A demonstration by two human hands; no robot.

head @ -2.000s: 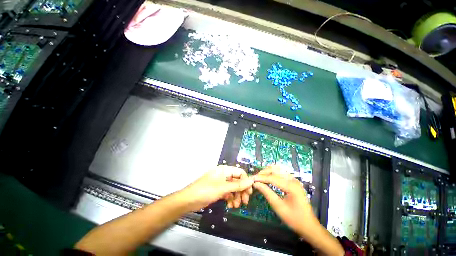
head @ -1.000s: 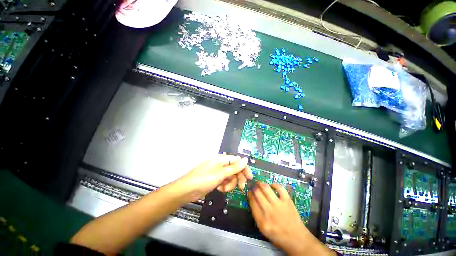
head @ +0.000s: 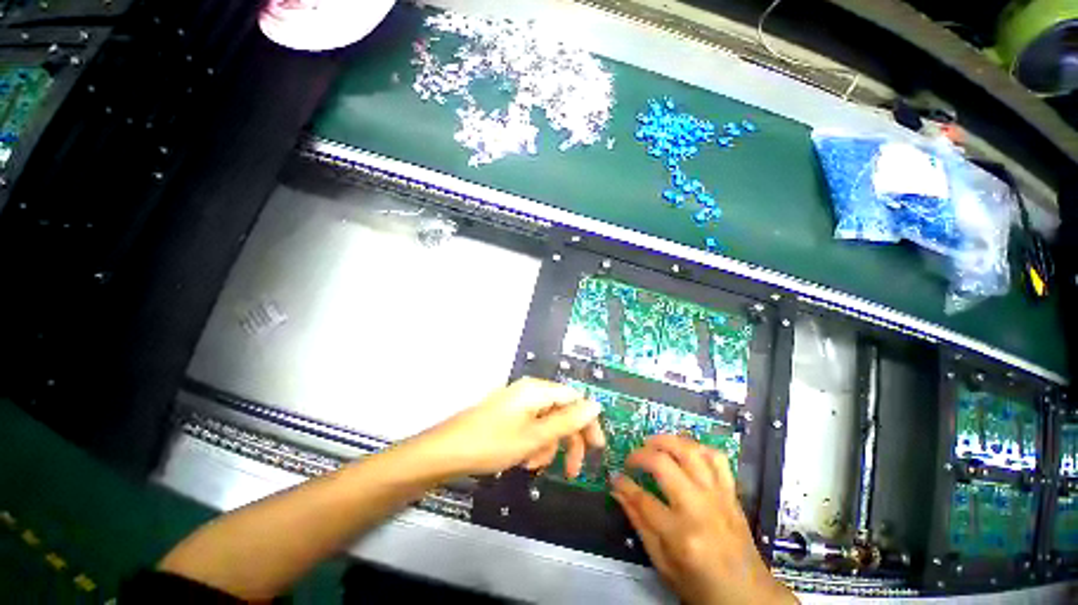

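Note:
A black carrier frame (head: pixel 547 319) holds green circuit boards in two rows. The upper board row (head: pixel 662 334) is in full view, with white areas and dark slots. The lower row (head: pixel 644 423) is partly hidden by my hands. My left hand (head: pixel 530 428) is bare, over the lower row's left part, thumb and forefinger close together; whether they hold a part is too small to tell. My right hand (head: pixel 686 502) is bare, over the lower row, fingers bent down near the board. A tiny pale bit seems to show at its fingertips, too blurred to be sure.
Behind the rail, a green shelf (head: pixel 768 189) bears whitish components (head: pixel 520 89), blue components (head: pixel 680 142) and a plastic bag of blue components (head: pixel 881 189). Another carrier frame (head: pixel 946 473) is at right, a black stack (head: pixel 118 213) at left. A clear scrap (head: pixel 261 316) lies on the metal bed.
My hands were together above the boards; they have parted, and my right hand is now lower, at the lower row. The view has shifted, so the shelf items sit higher in the picture.

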